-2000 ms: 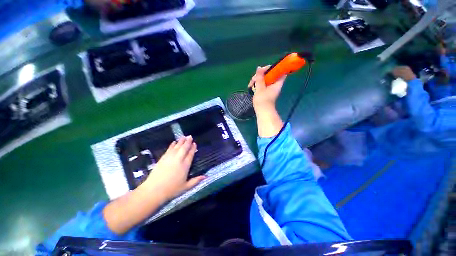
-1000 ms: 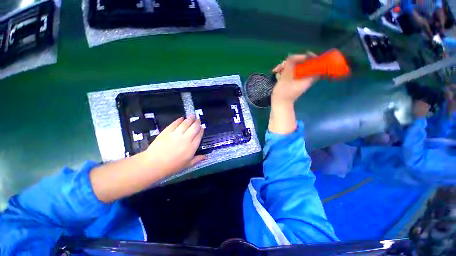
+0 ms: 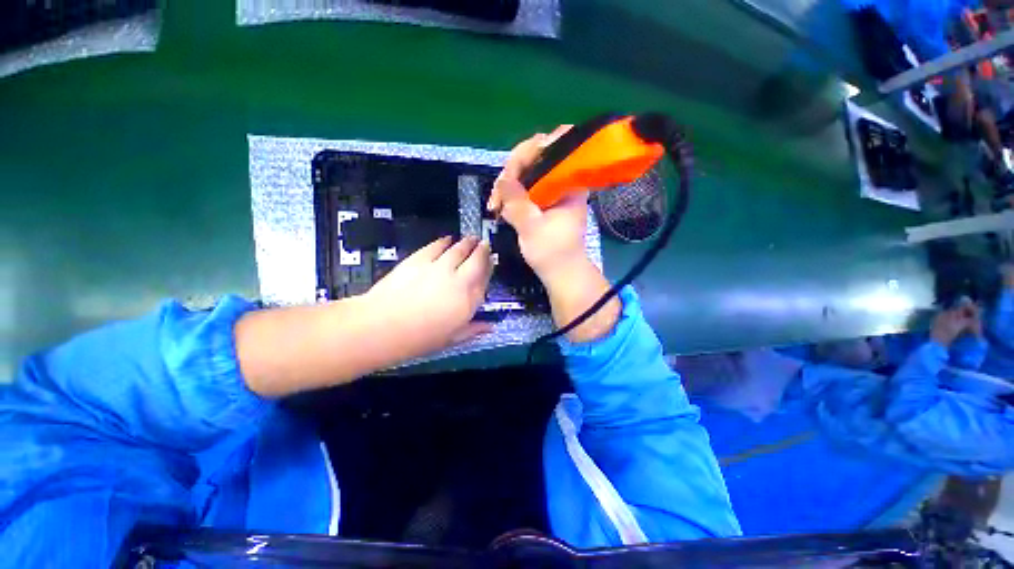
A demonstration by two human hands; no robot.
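Note:
A black housing (image 3: 423, 183) lies flat on a silvery foam sheet (image 3: 285, 239) on the green worktop. A grey strip crosses its middle, and small white brackets (image 3: 349, 238) show on its left part. My right hand (image 3: 547, 228) holds an orange-and-black electric screwdriver (image 3: 600, 159) over the housing's right part; its bit is hidden. The black cord runs from its rear end down past my wrist. My left hand (image 3: 436, 291) rests on the housing near the strip, fingertips together; whether they pinch something cannot be told.
A round dark screw dish (image 3: 632, 205) lies right of the housing, partly behind the cord. Other housings on foam sit at the top left, top (image 3: 534, 16) and far right (image 3: 886, 156). Blue-sleeved workers (image 3: 945, 383) are at the right, beside a pale bar.
My right hand has brought the screwdriver left, from beside the dish to over the housing. My left hand stays at the housing's middle. The view has shifted, and the housing appears straighter.

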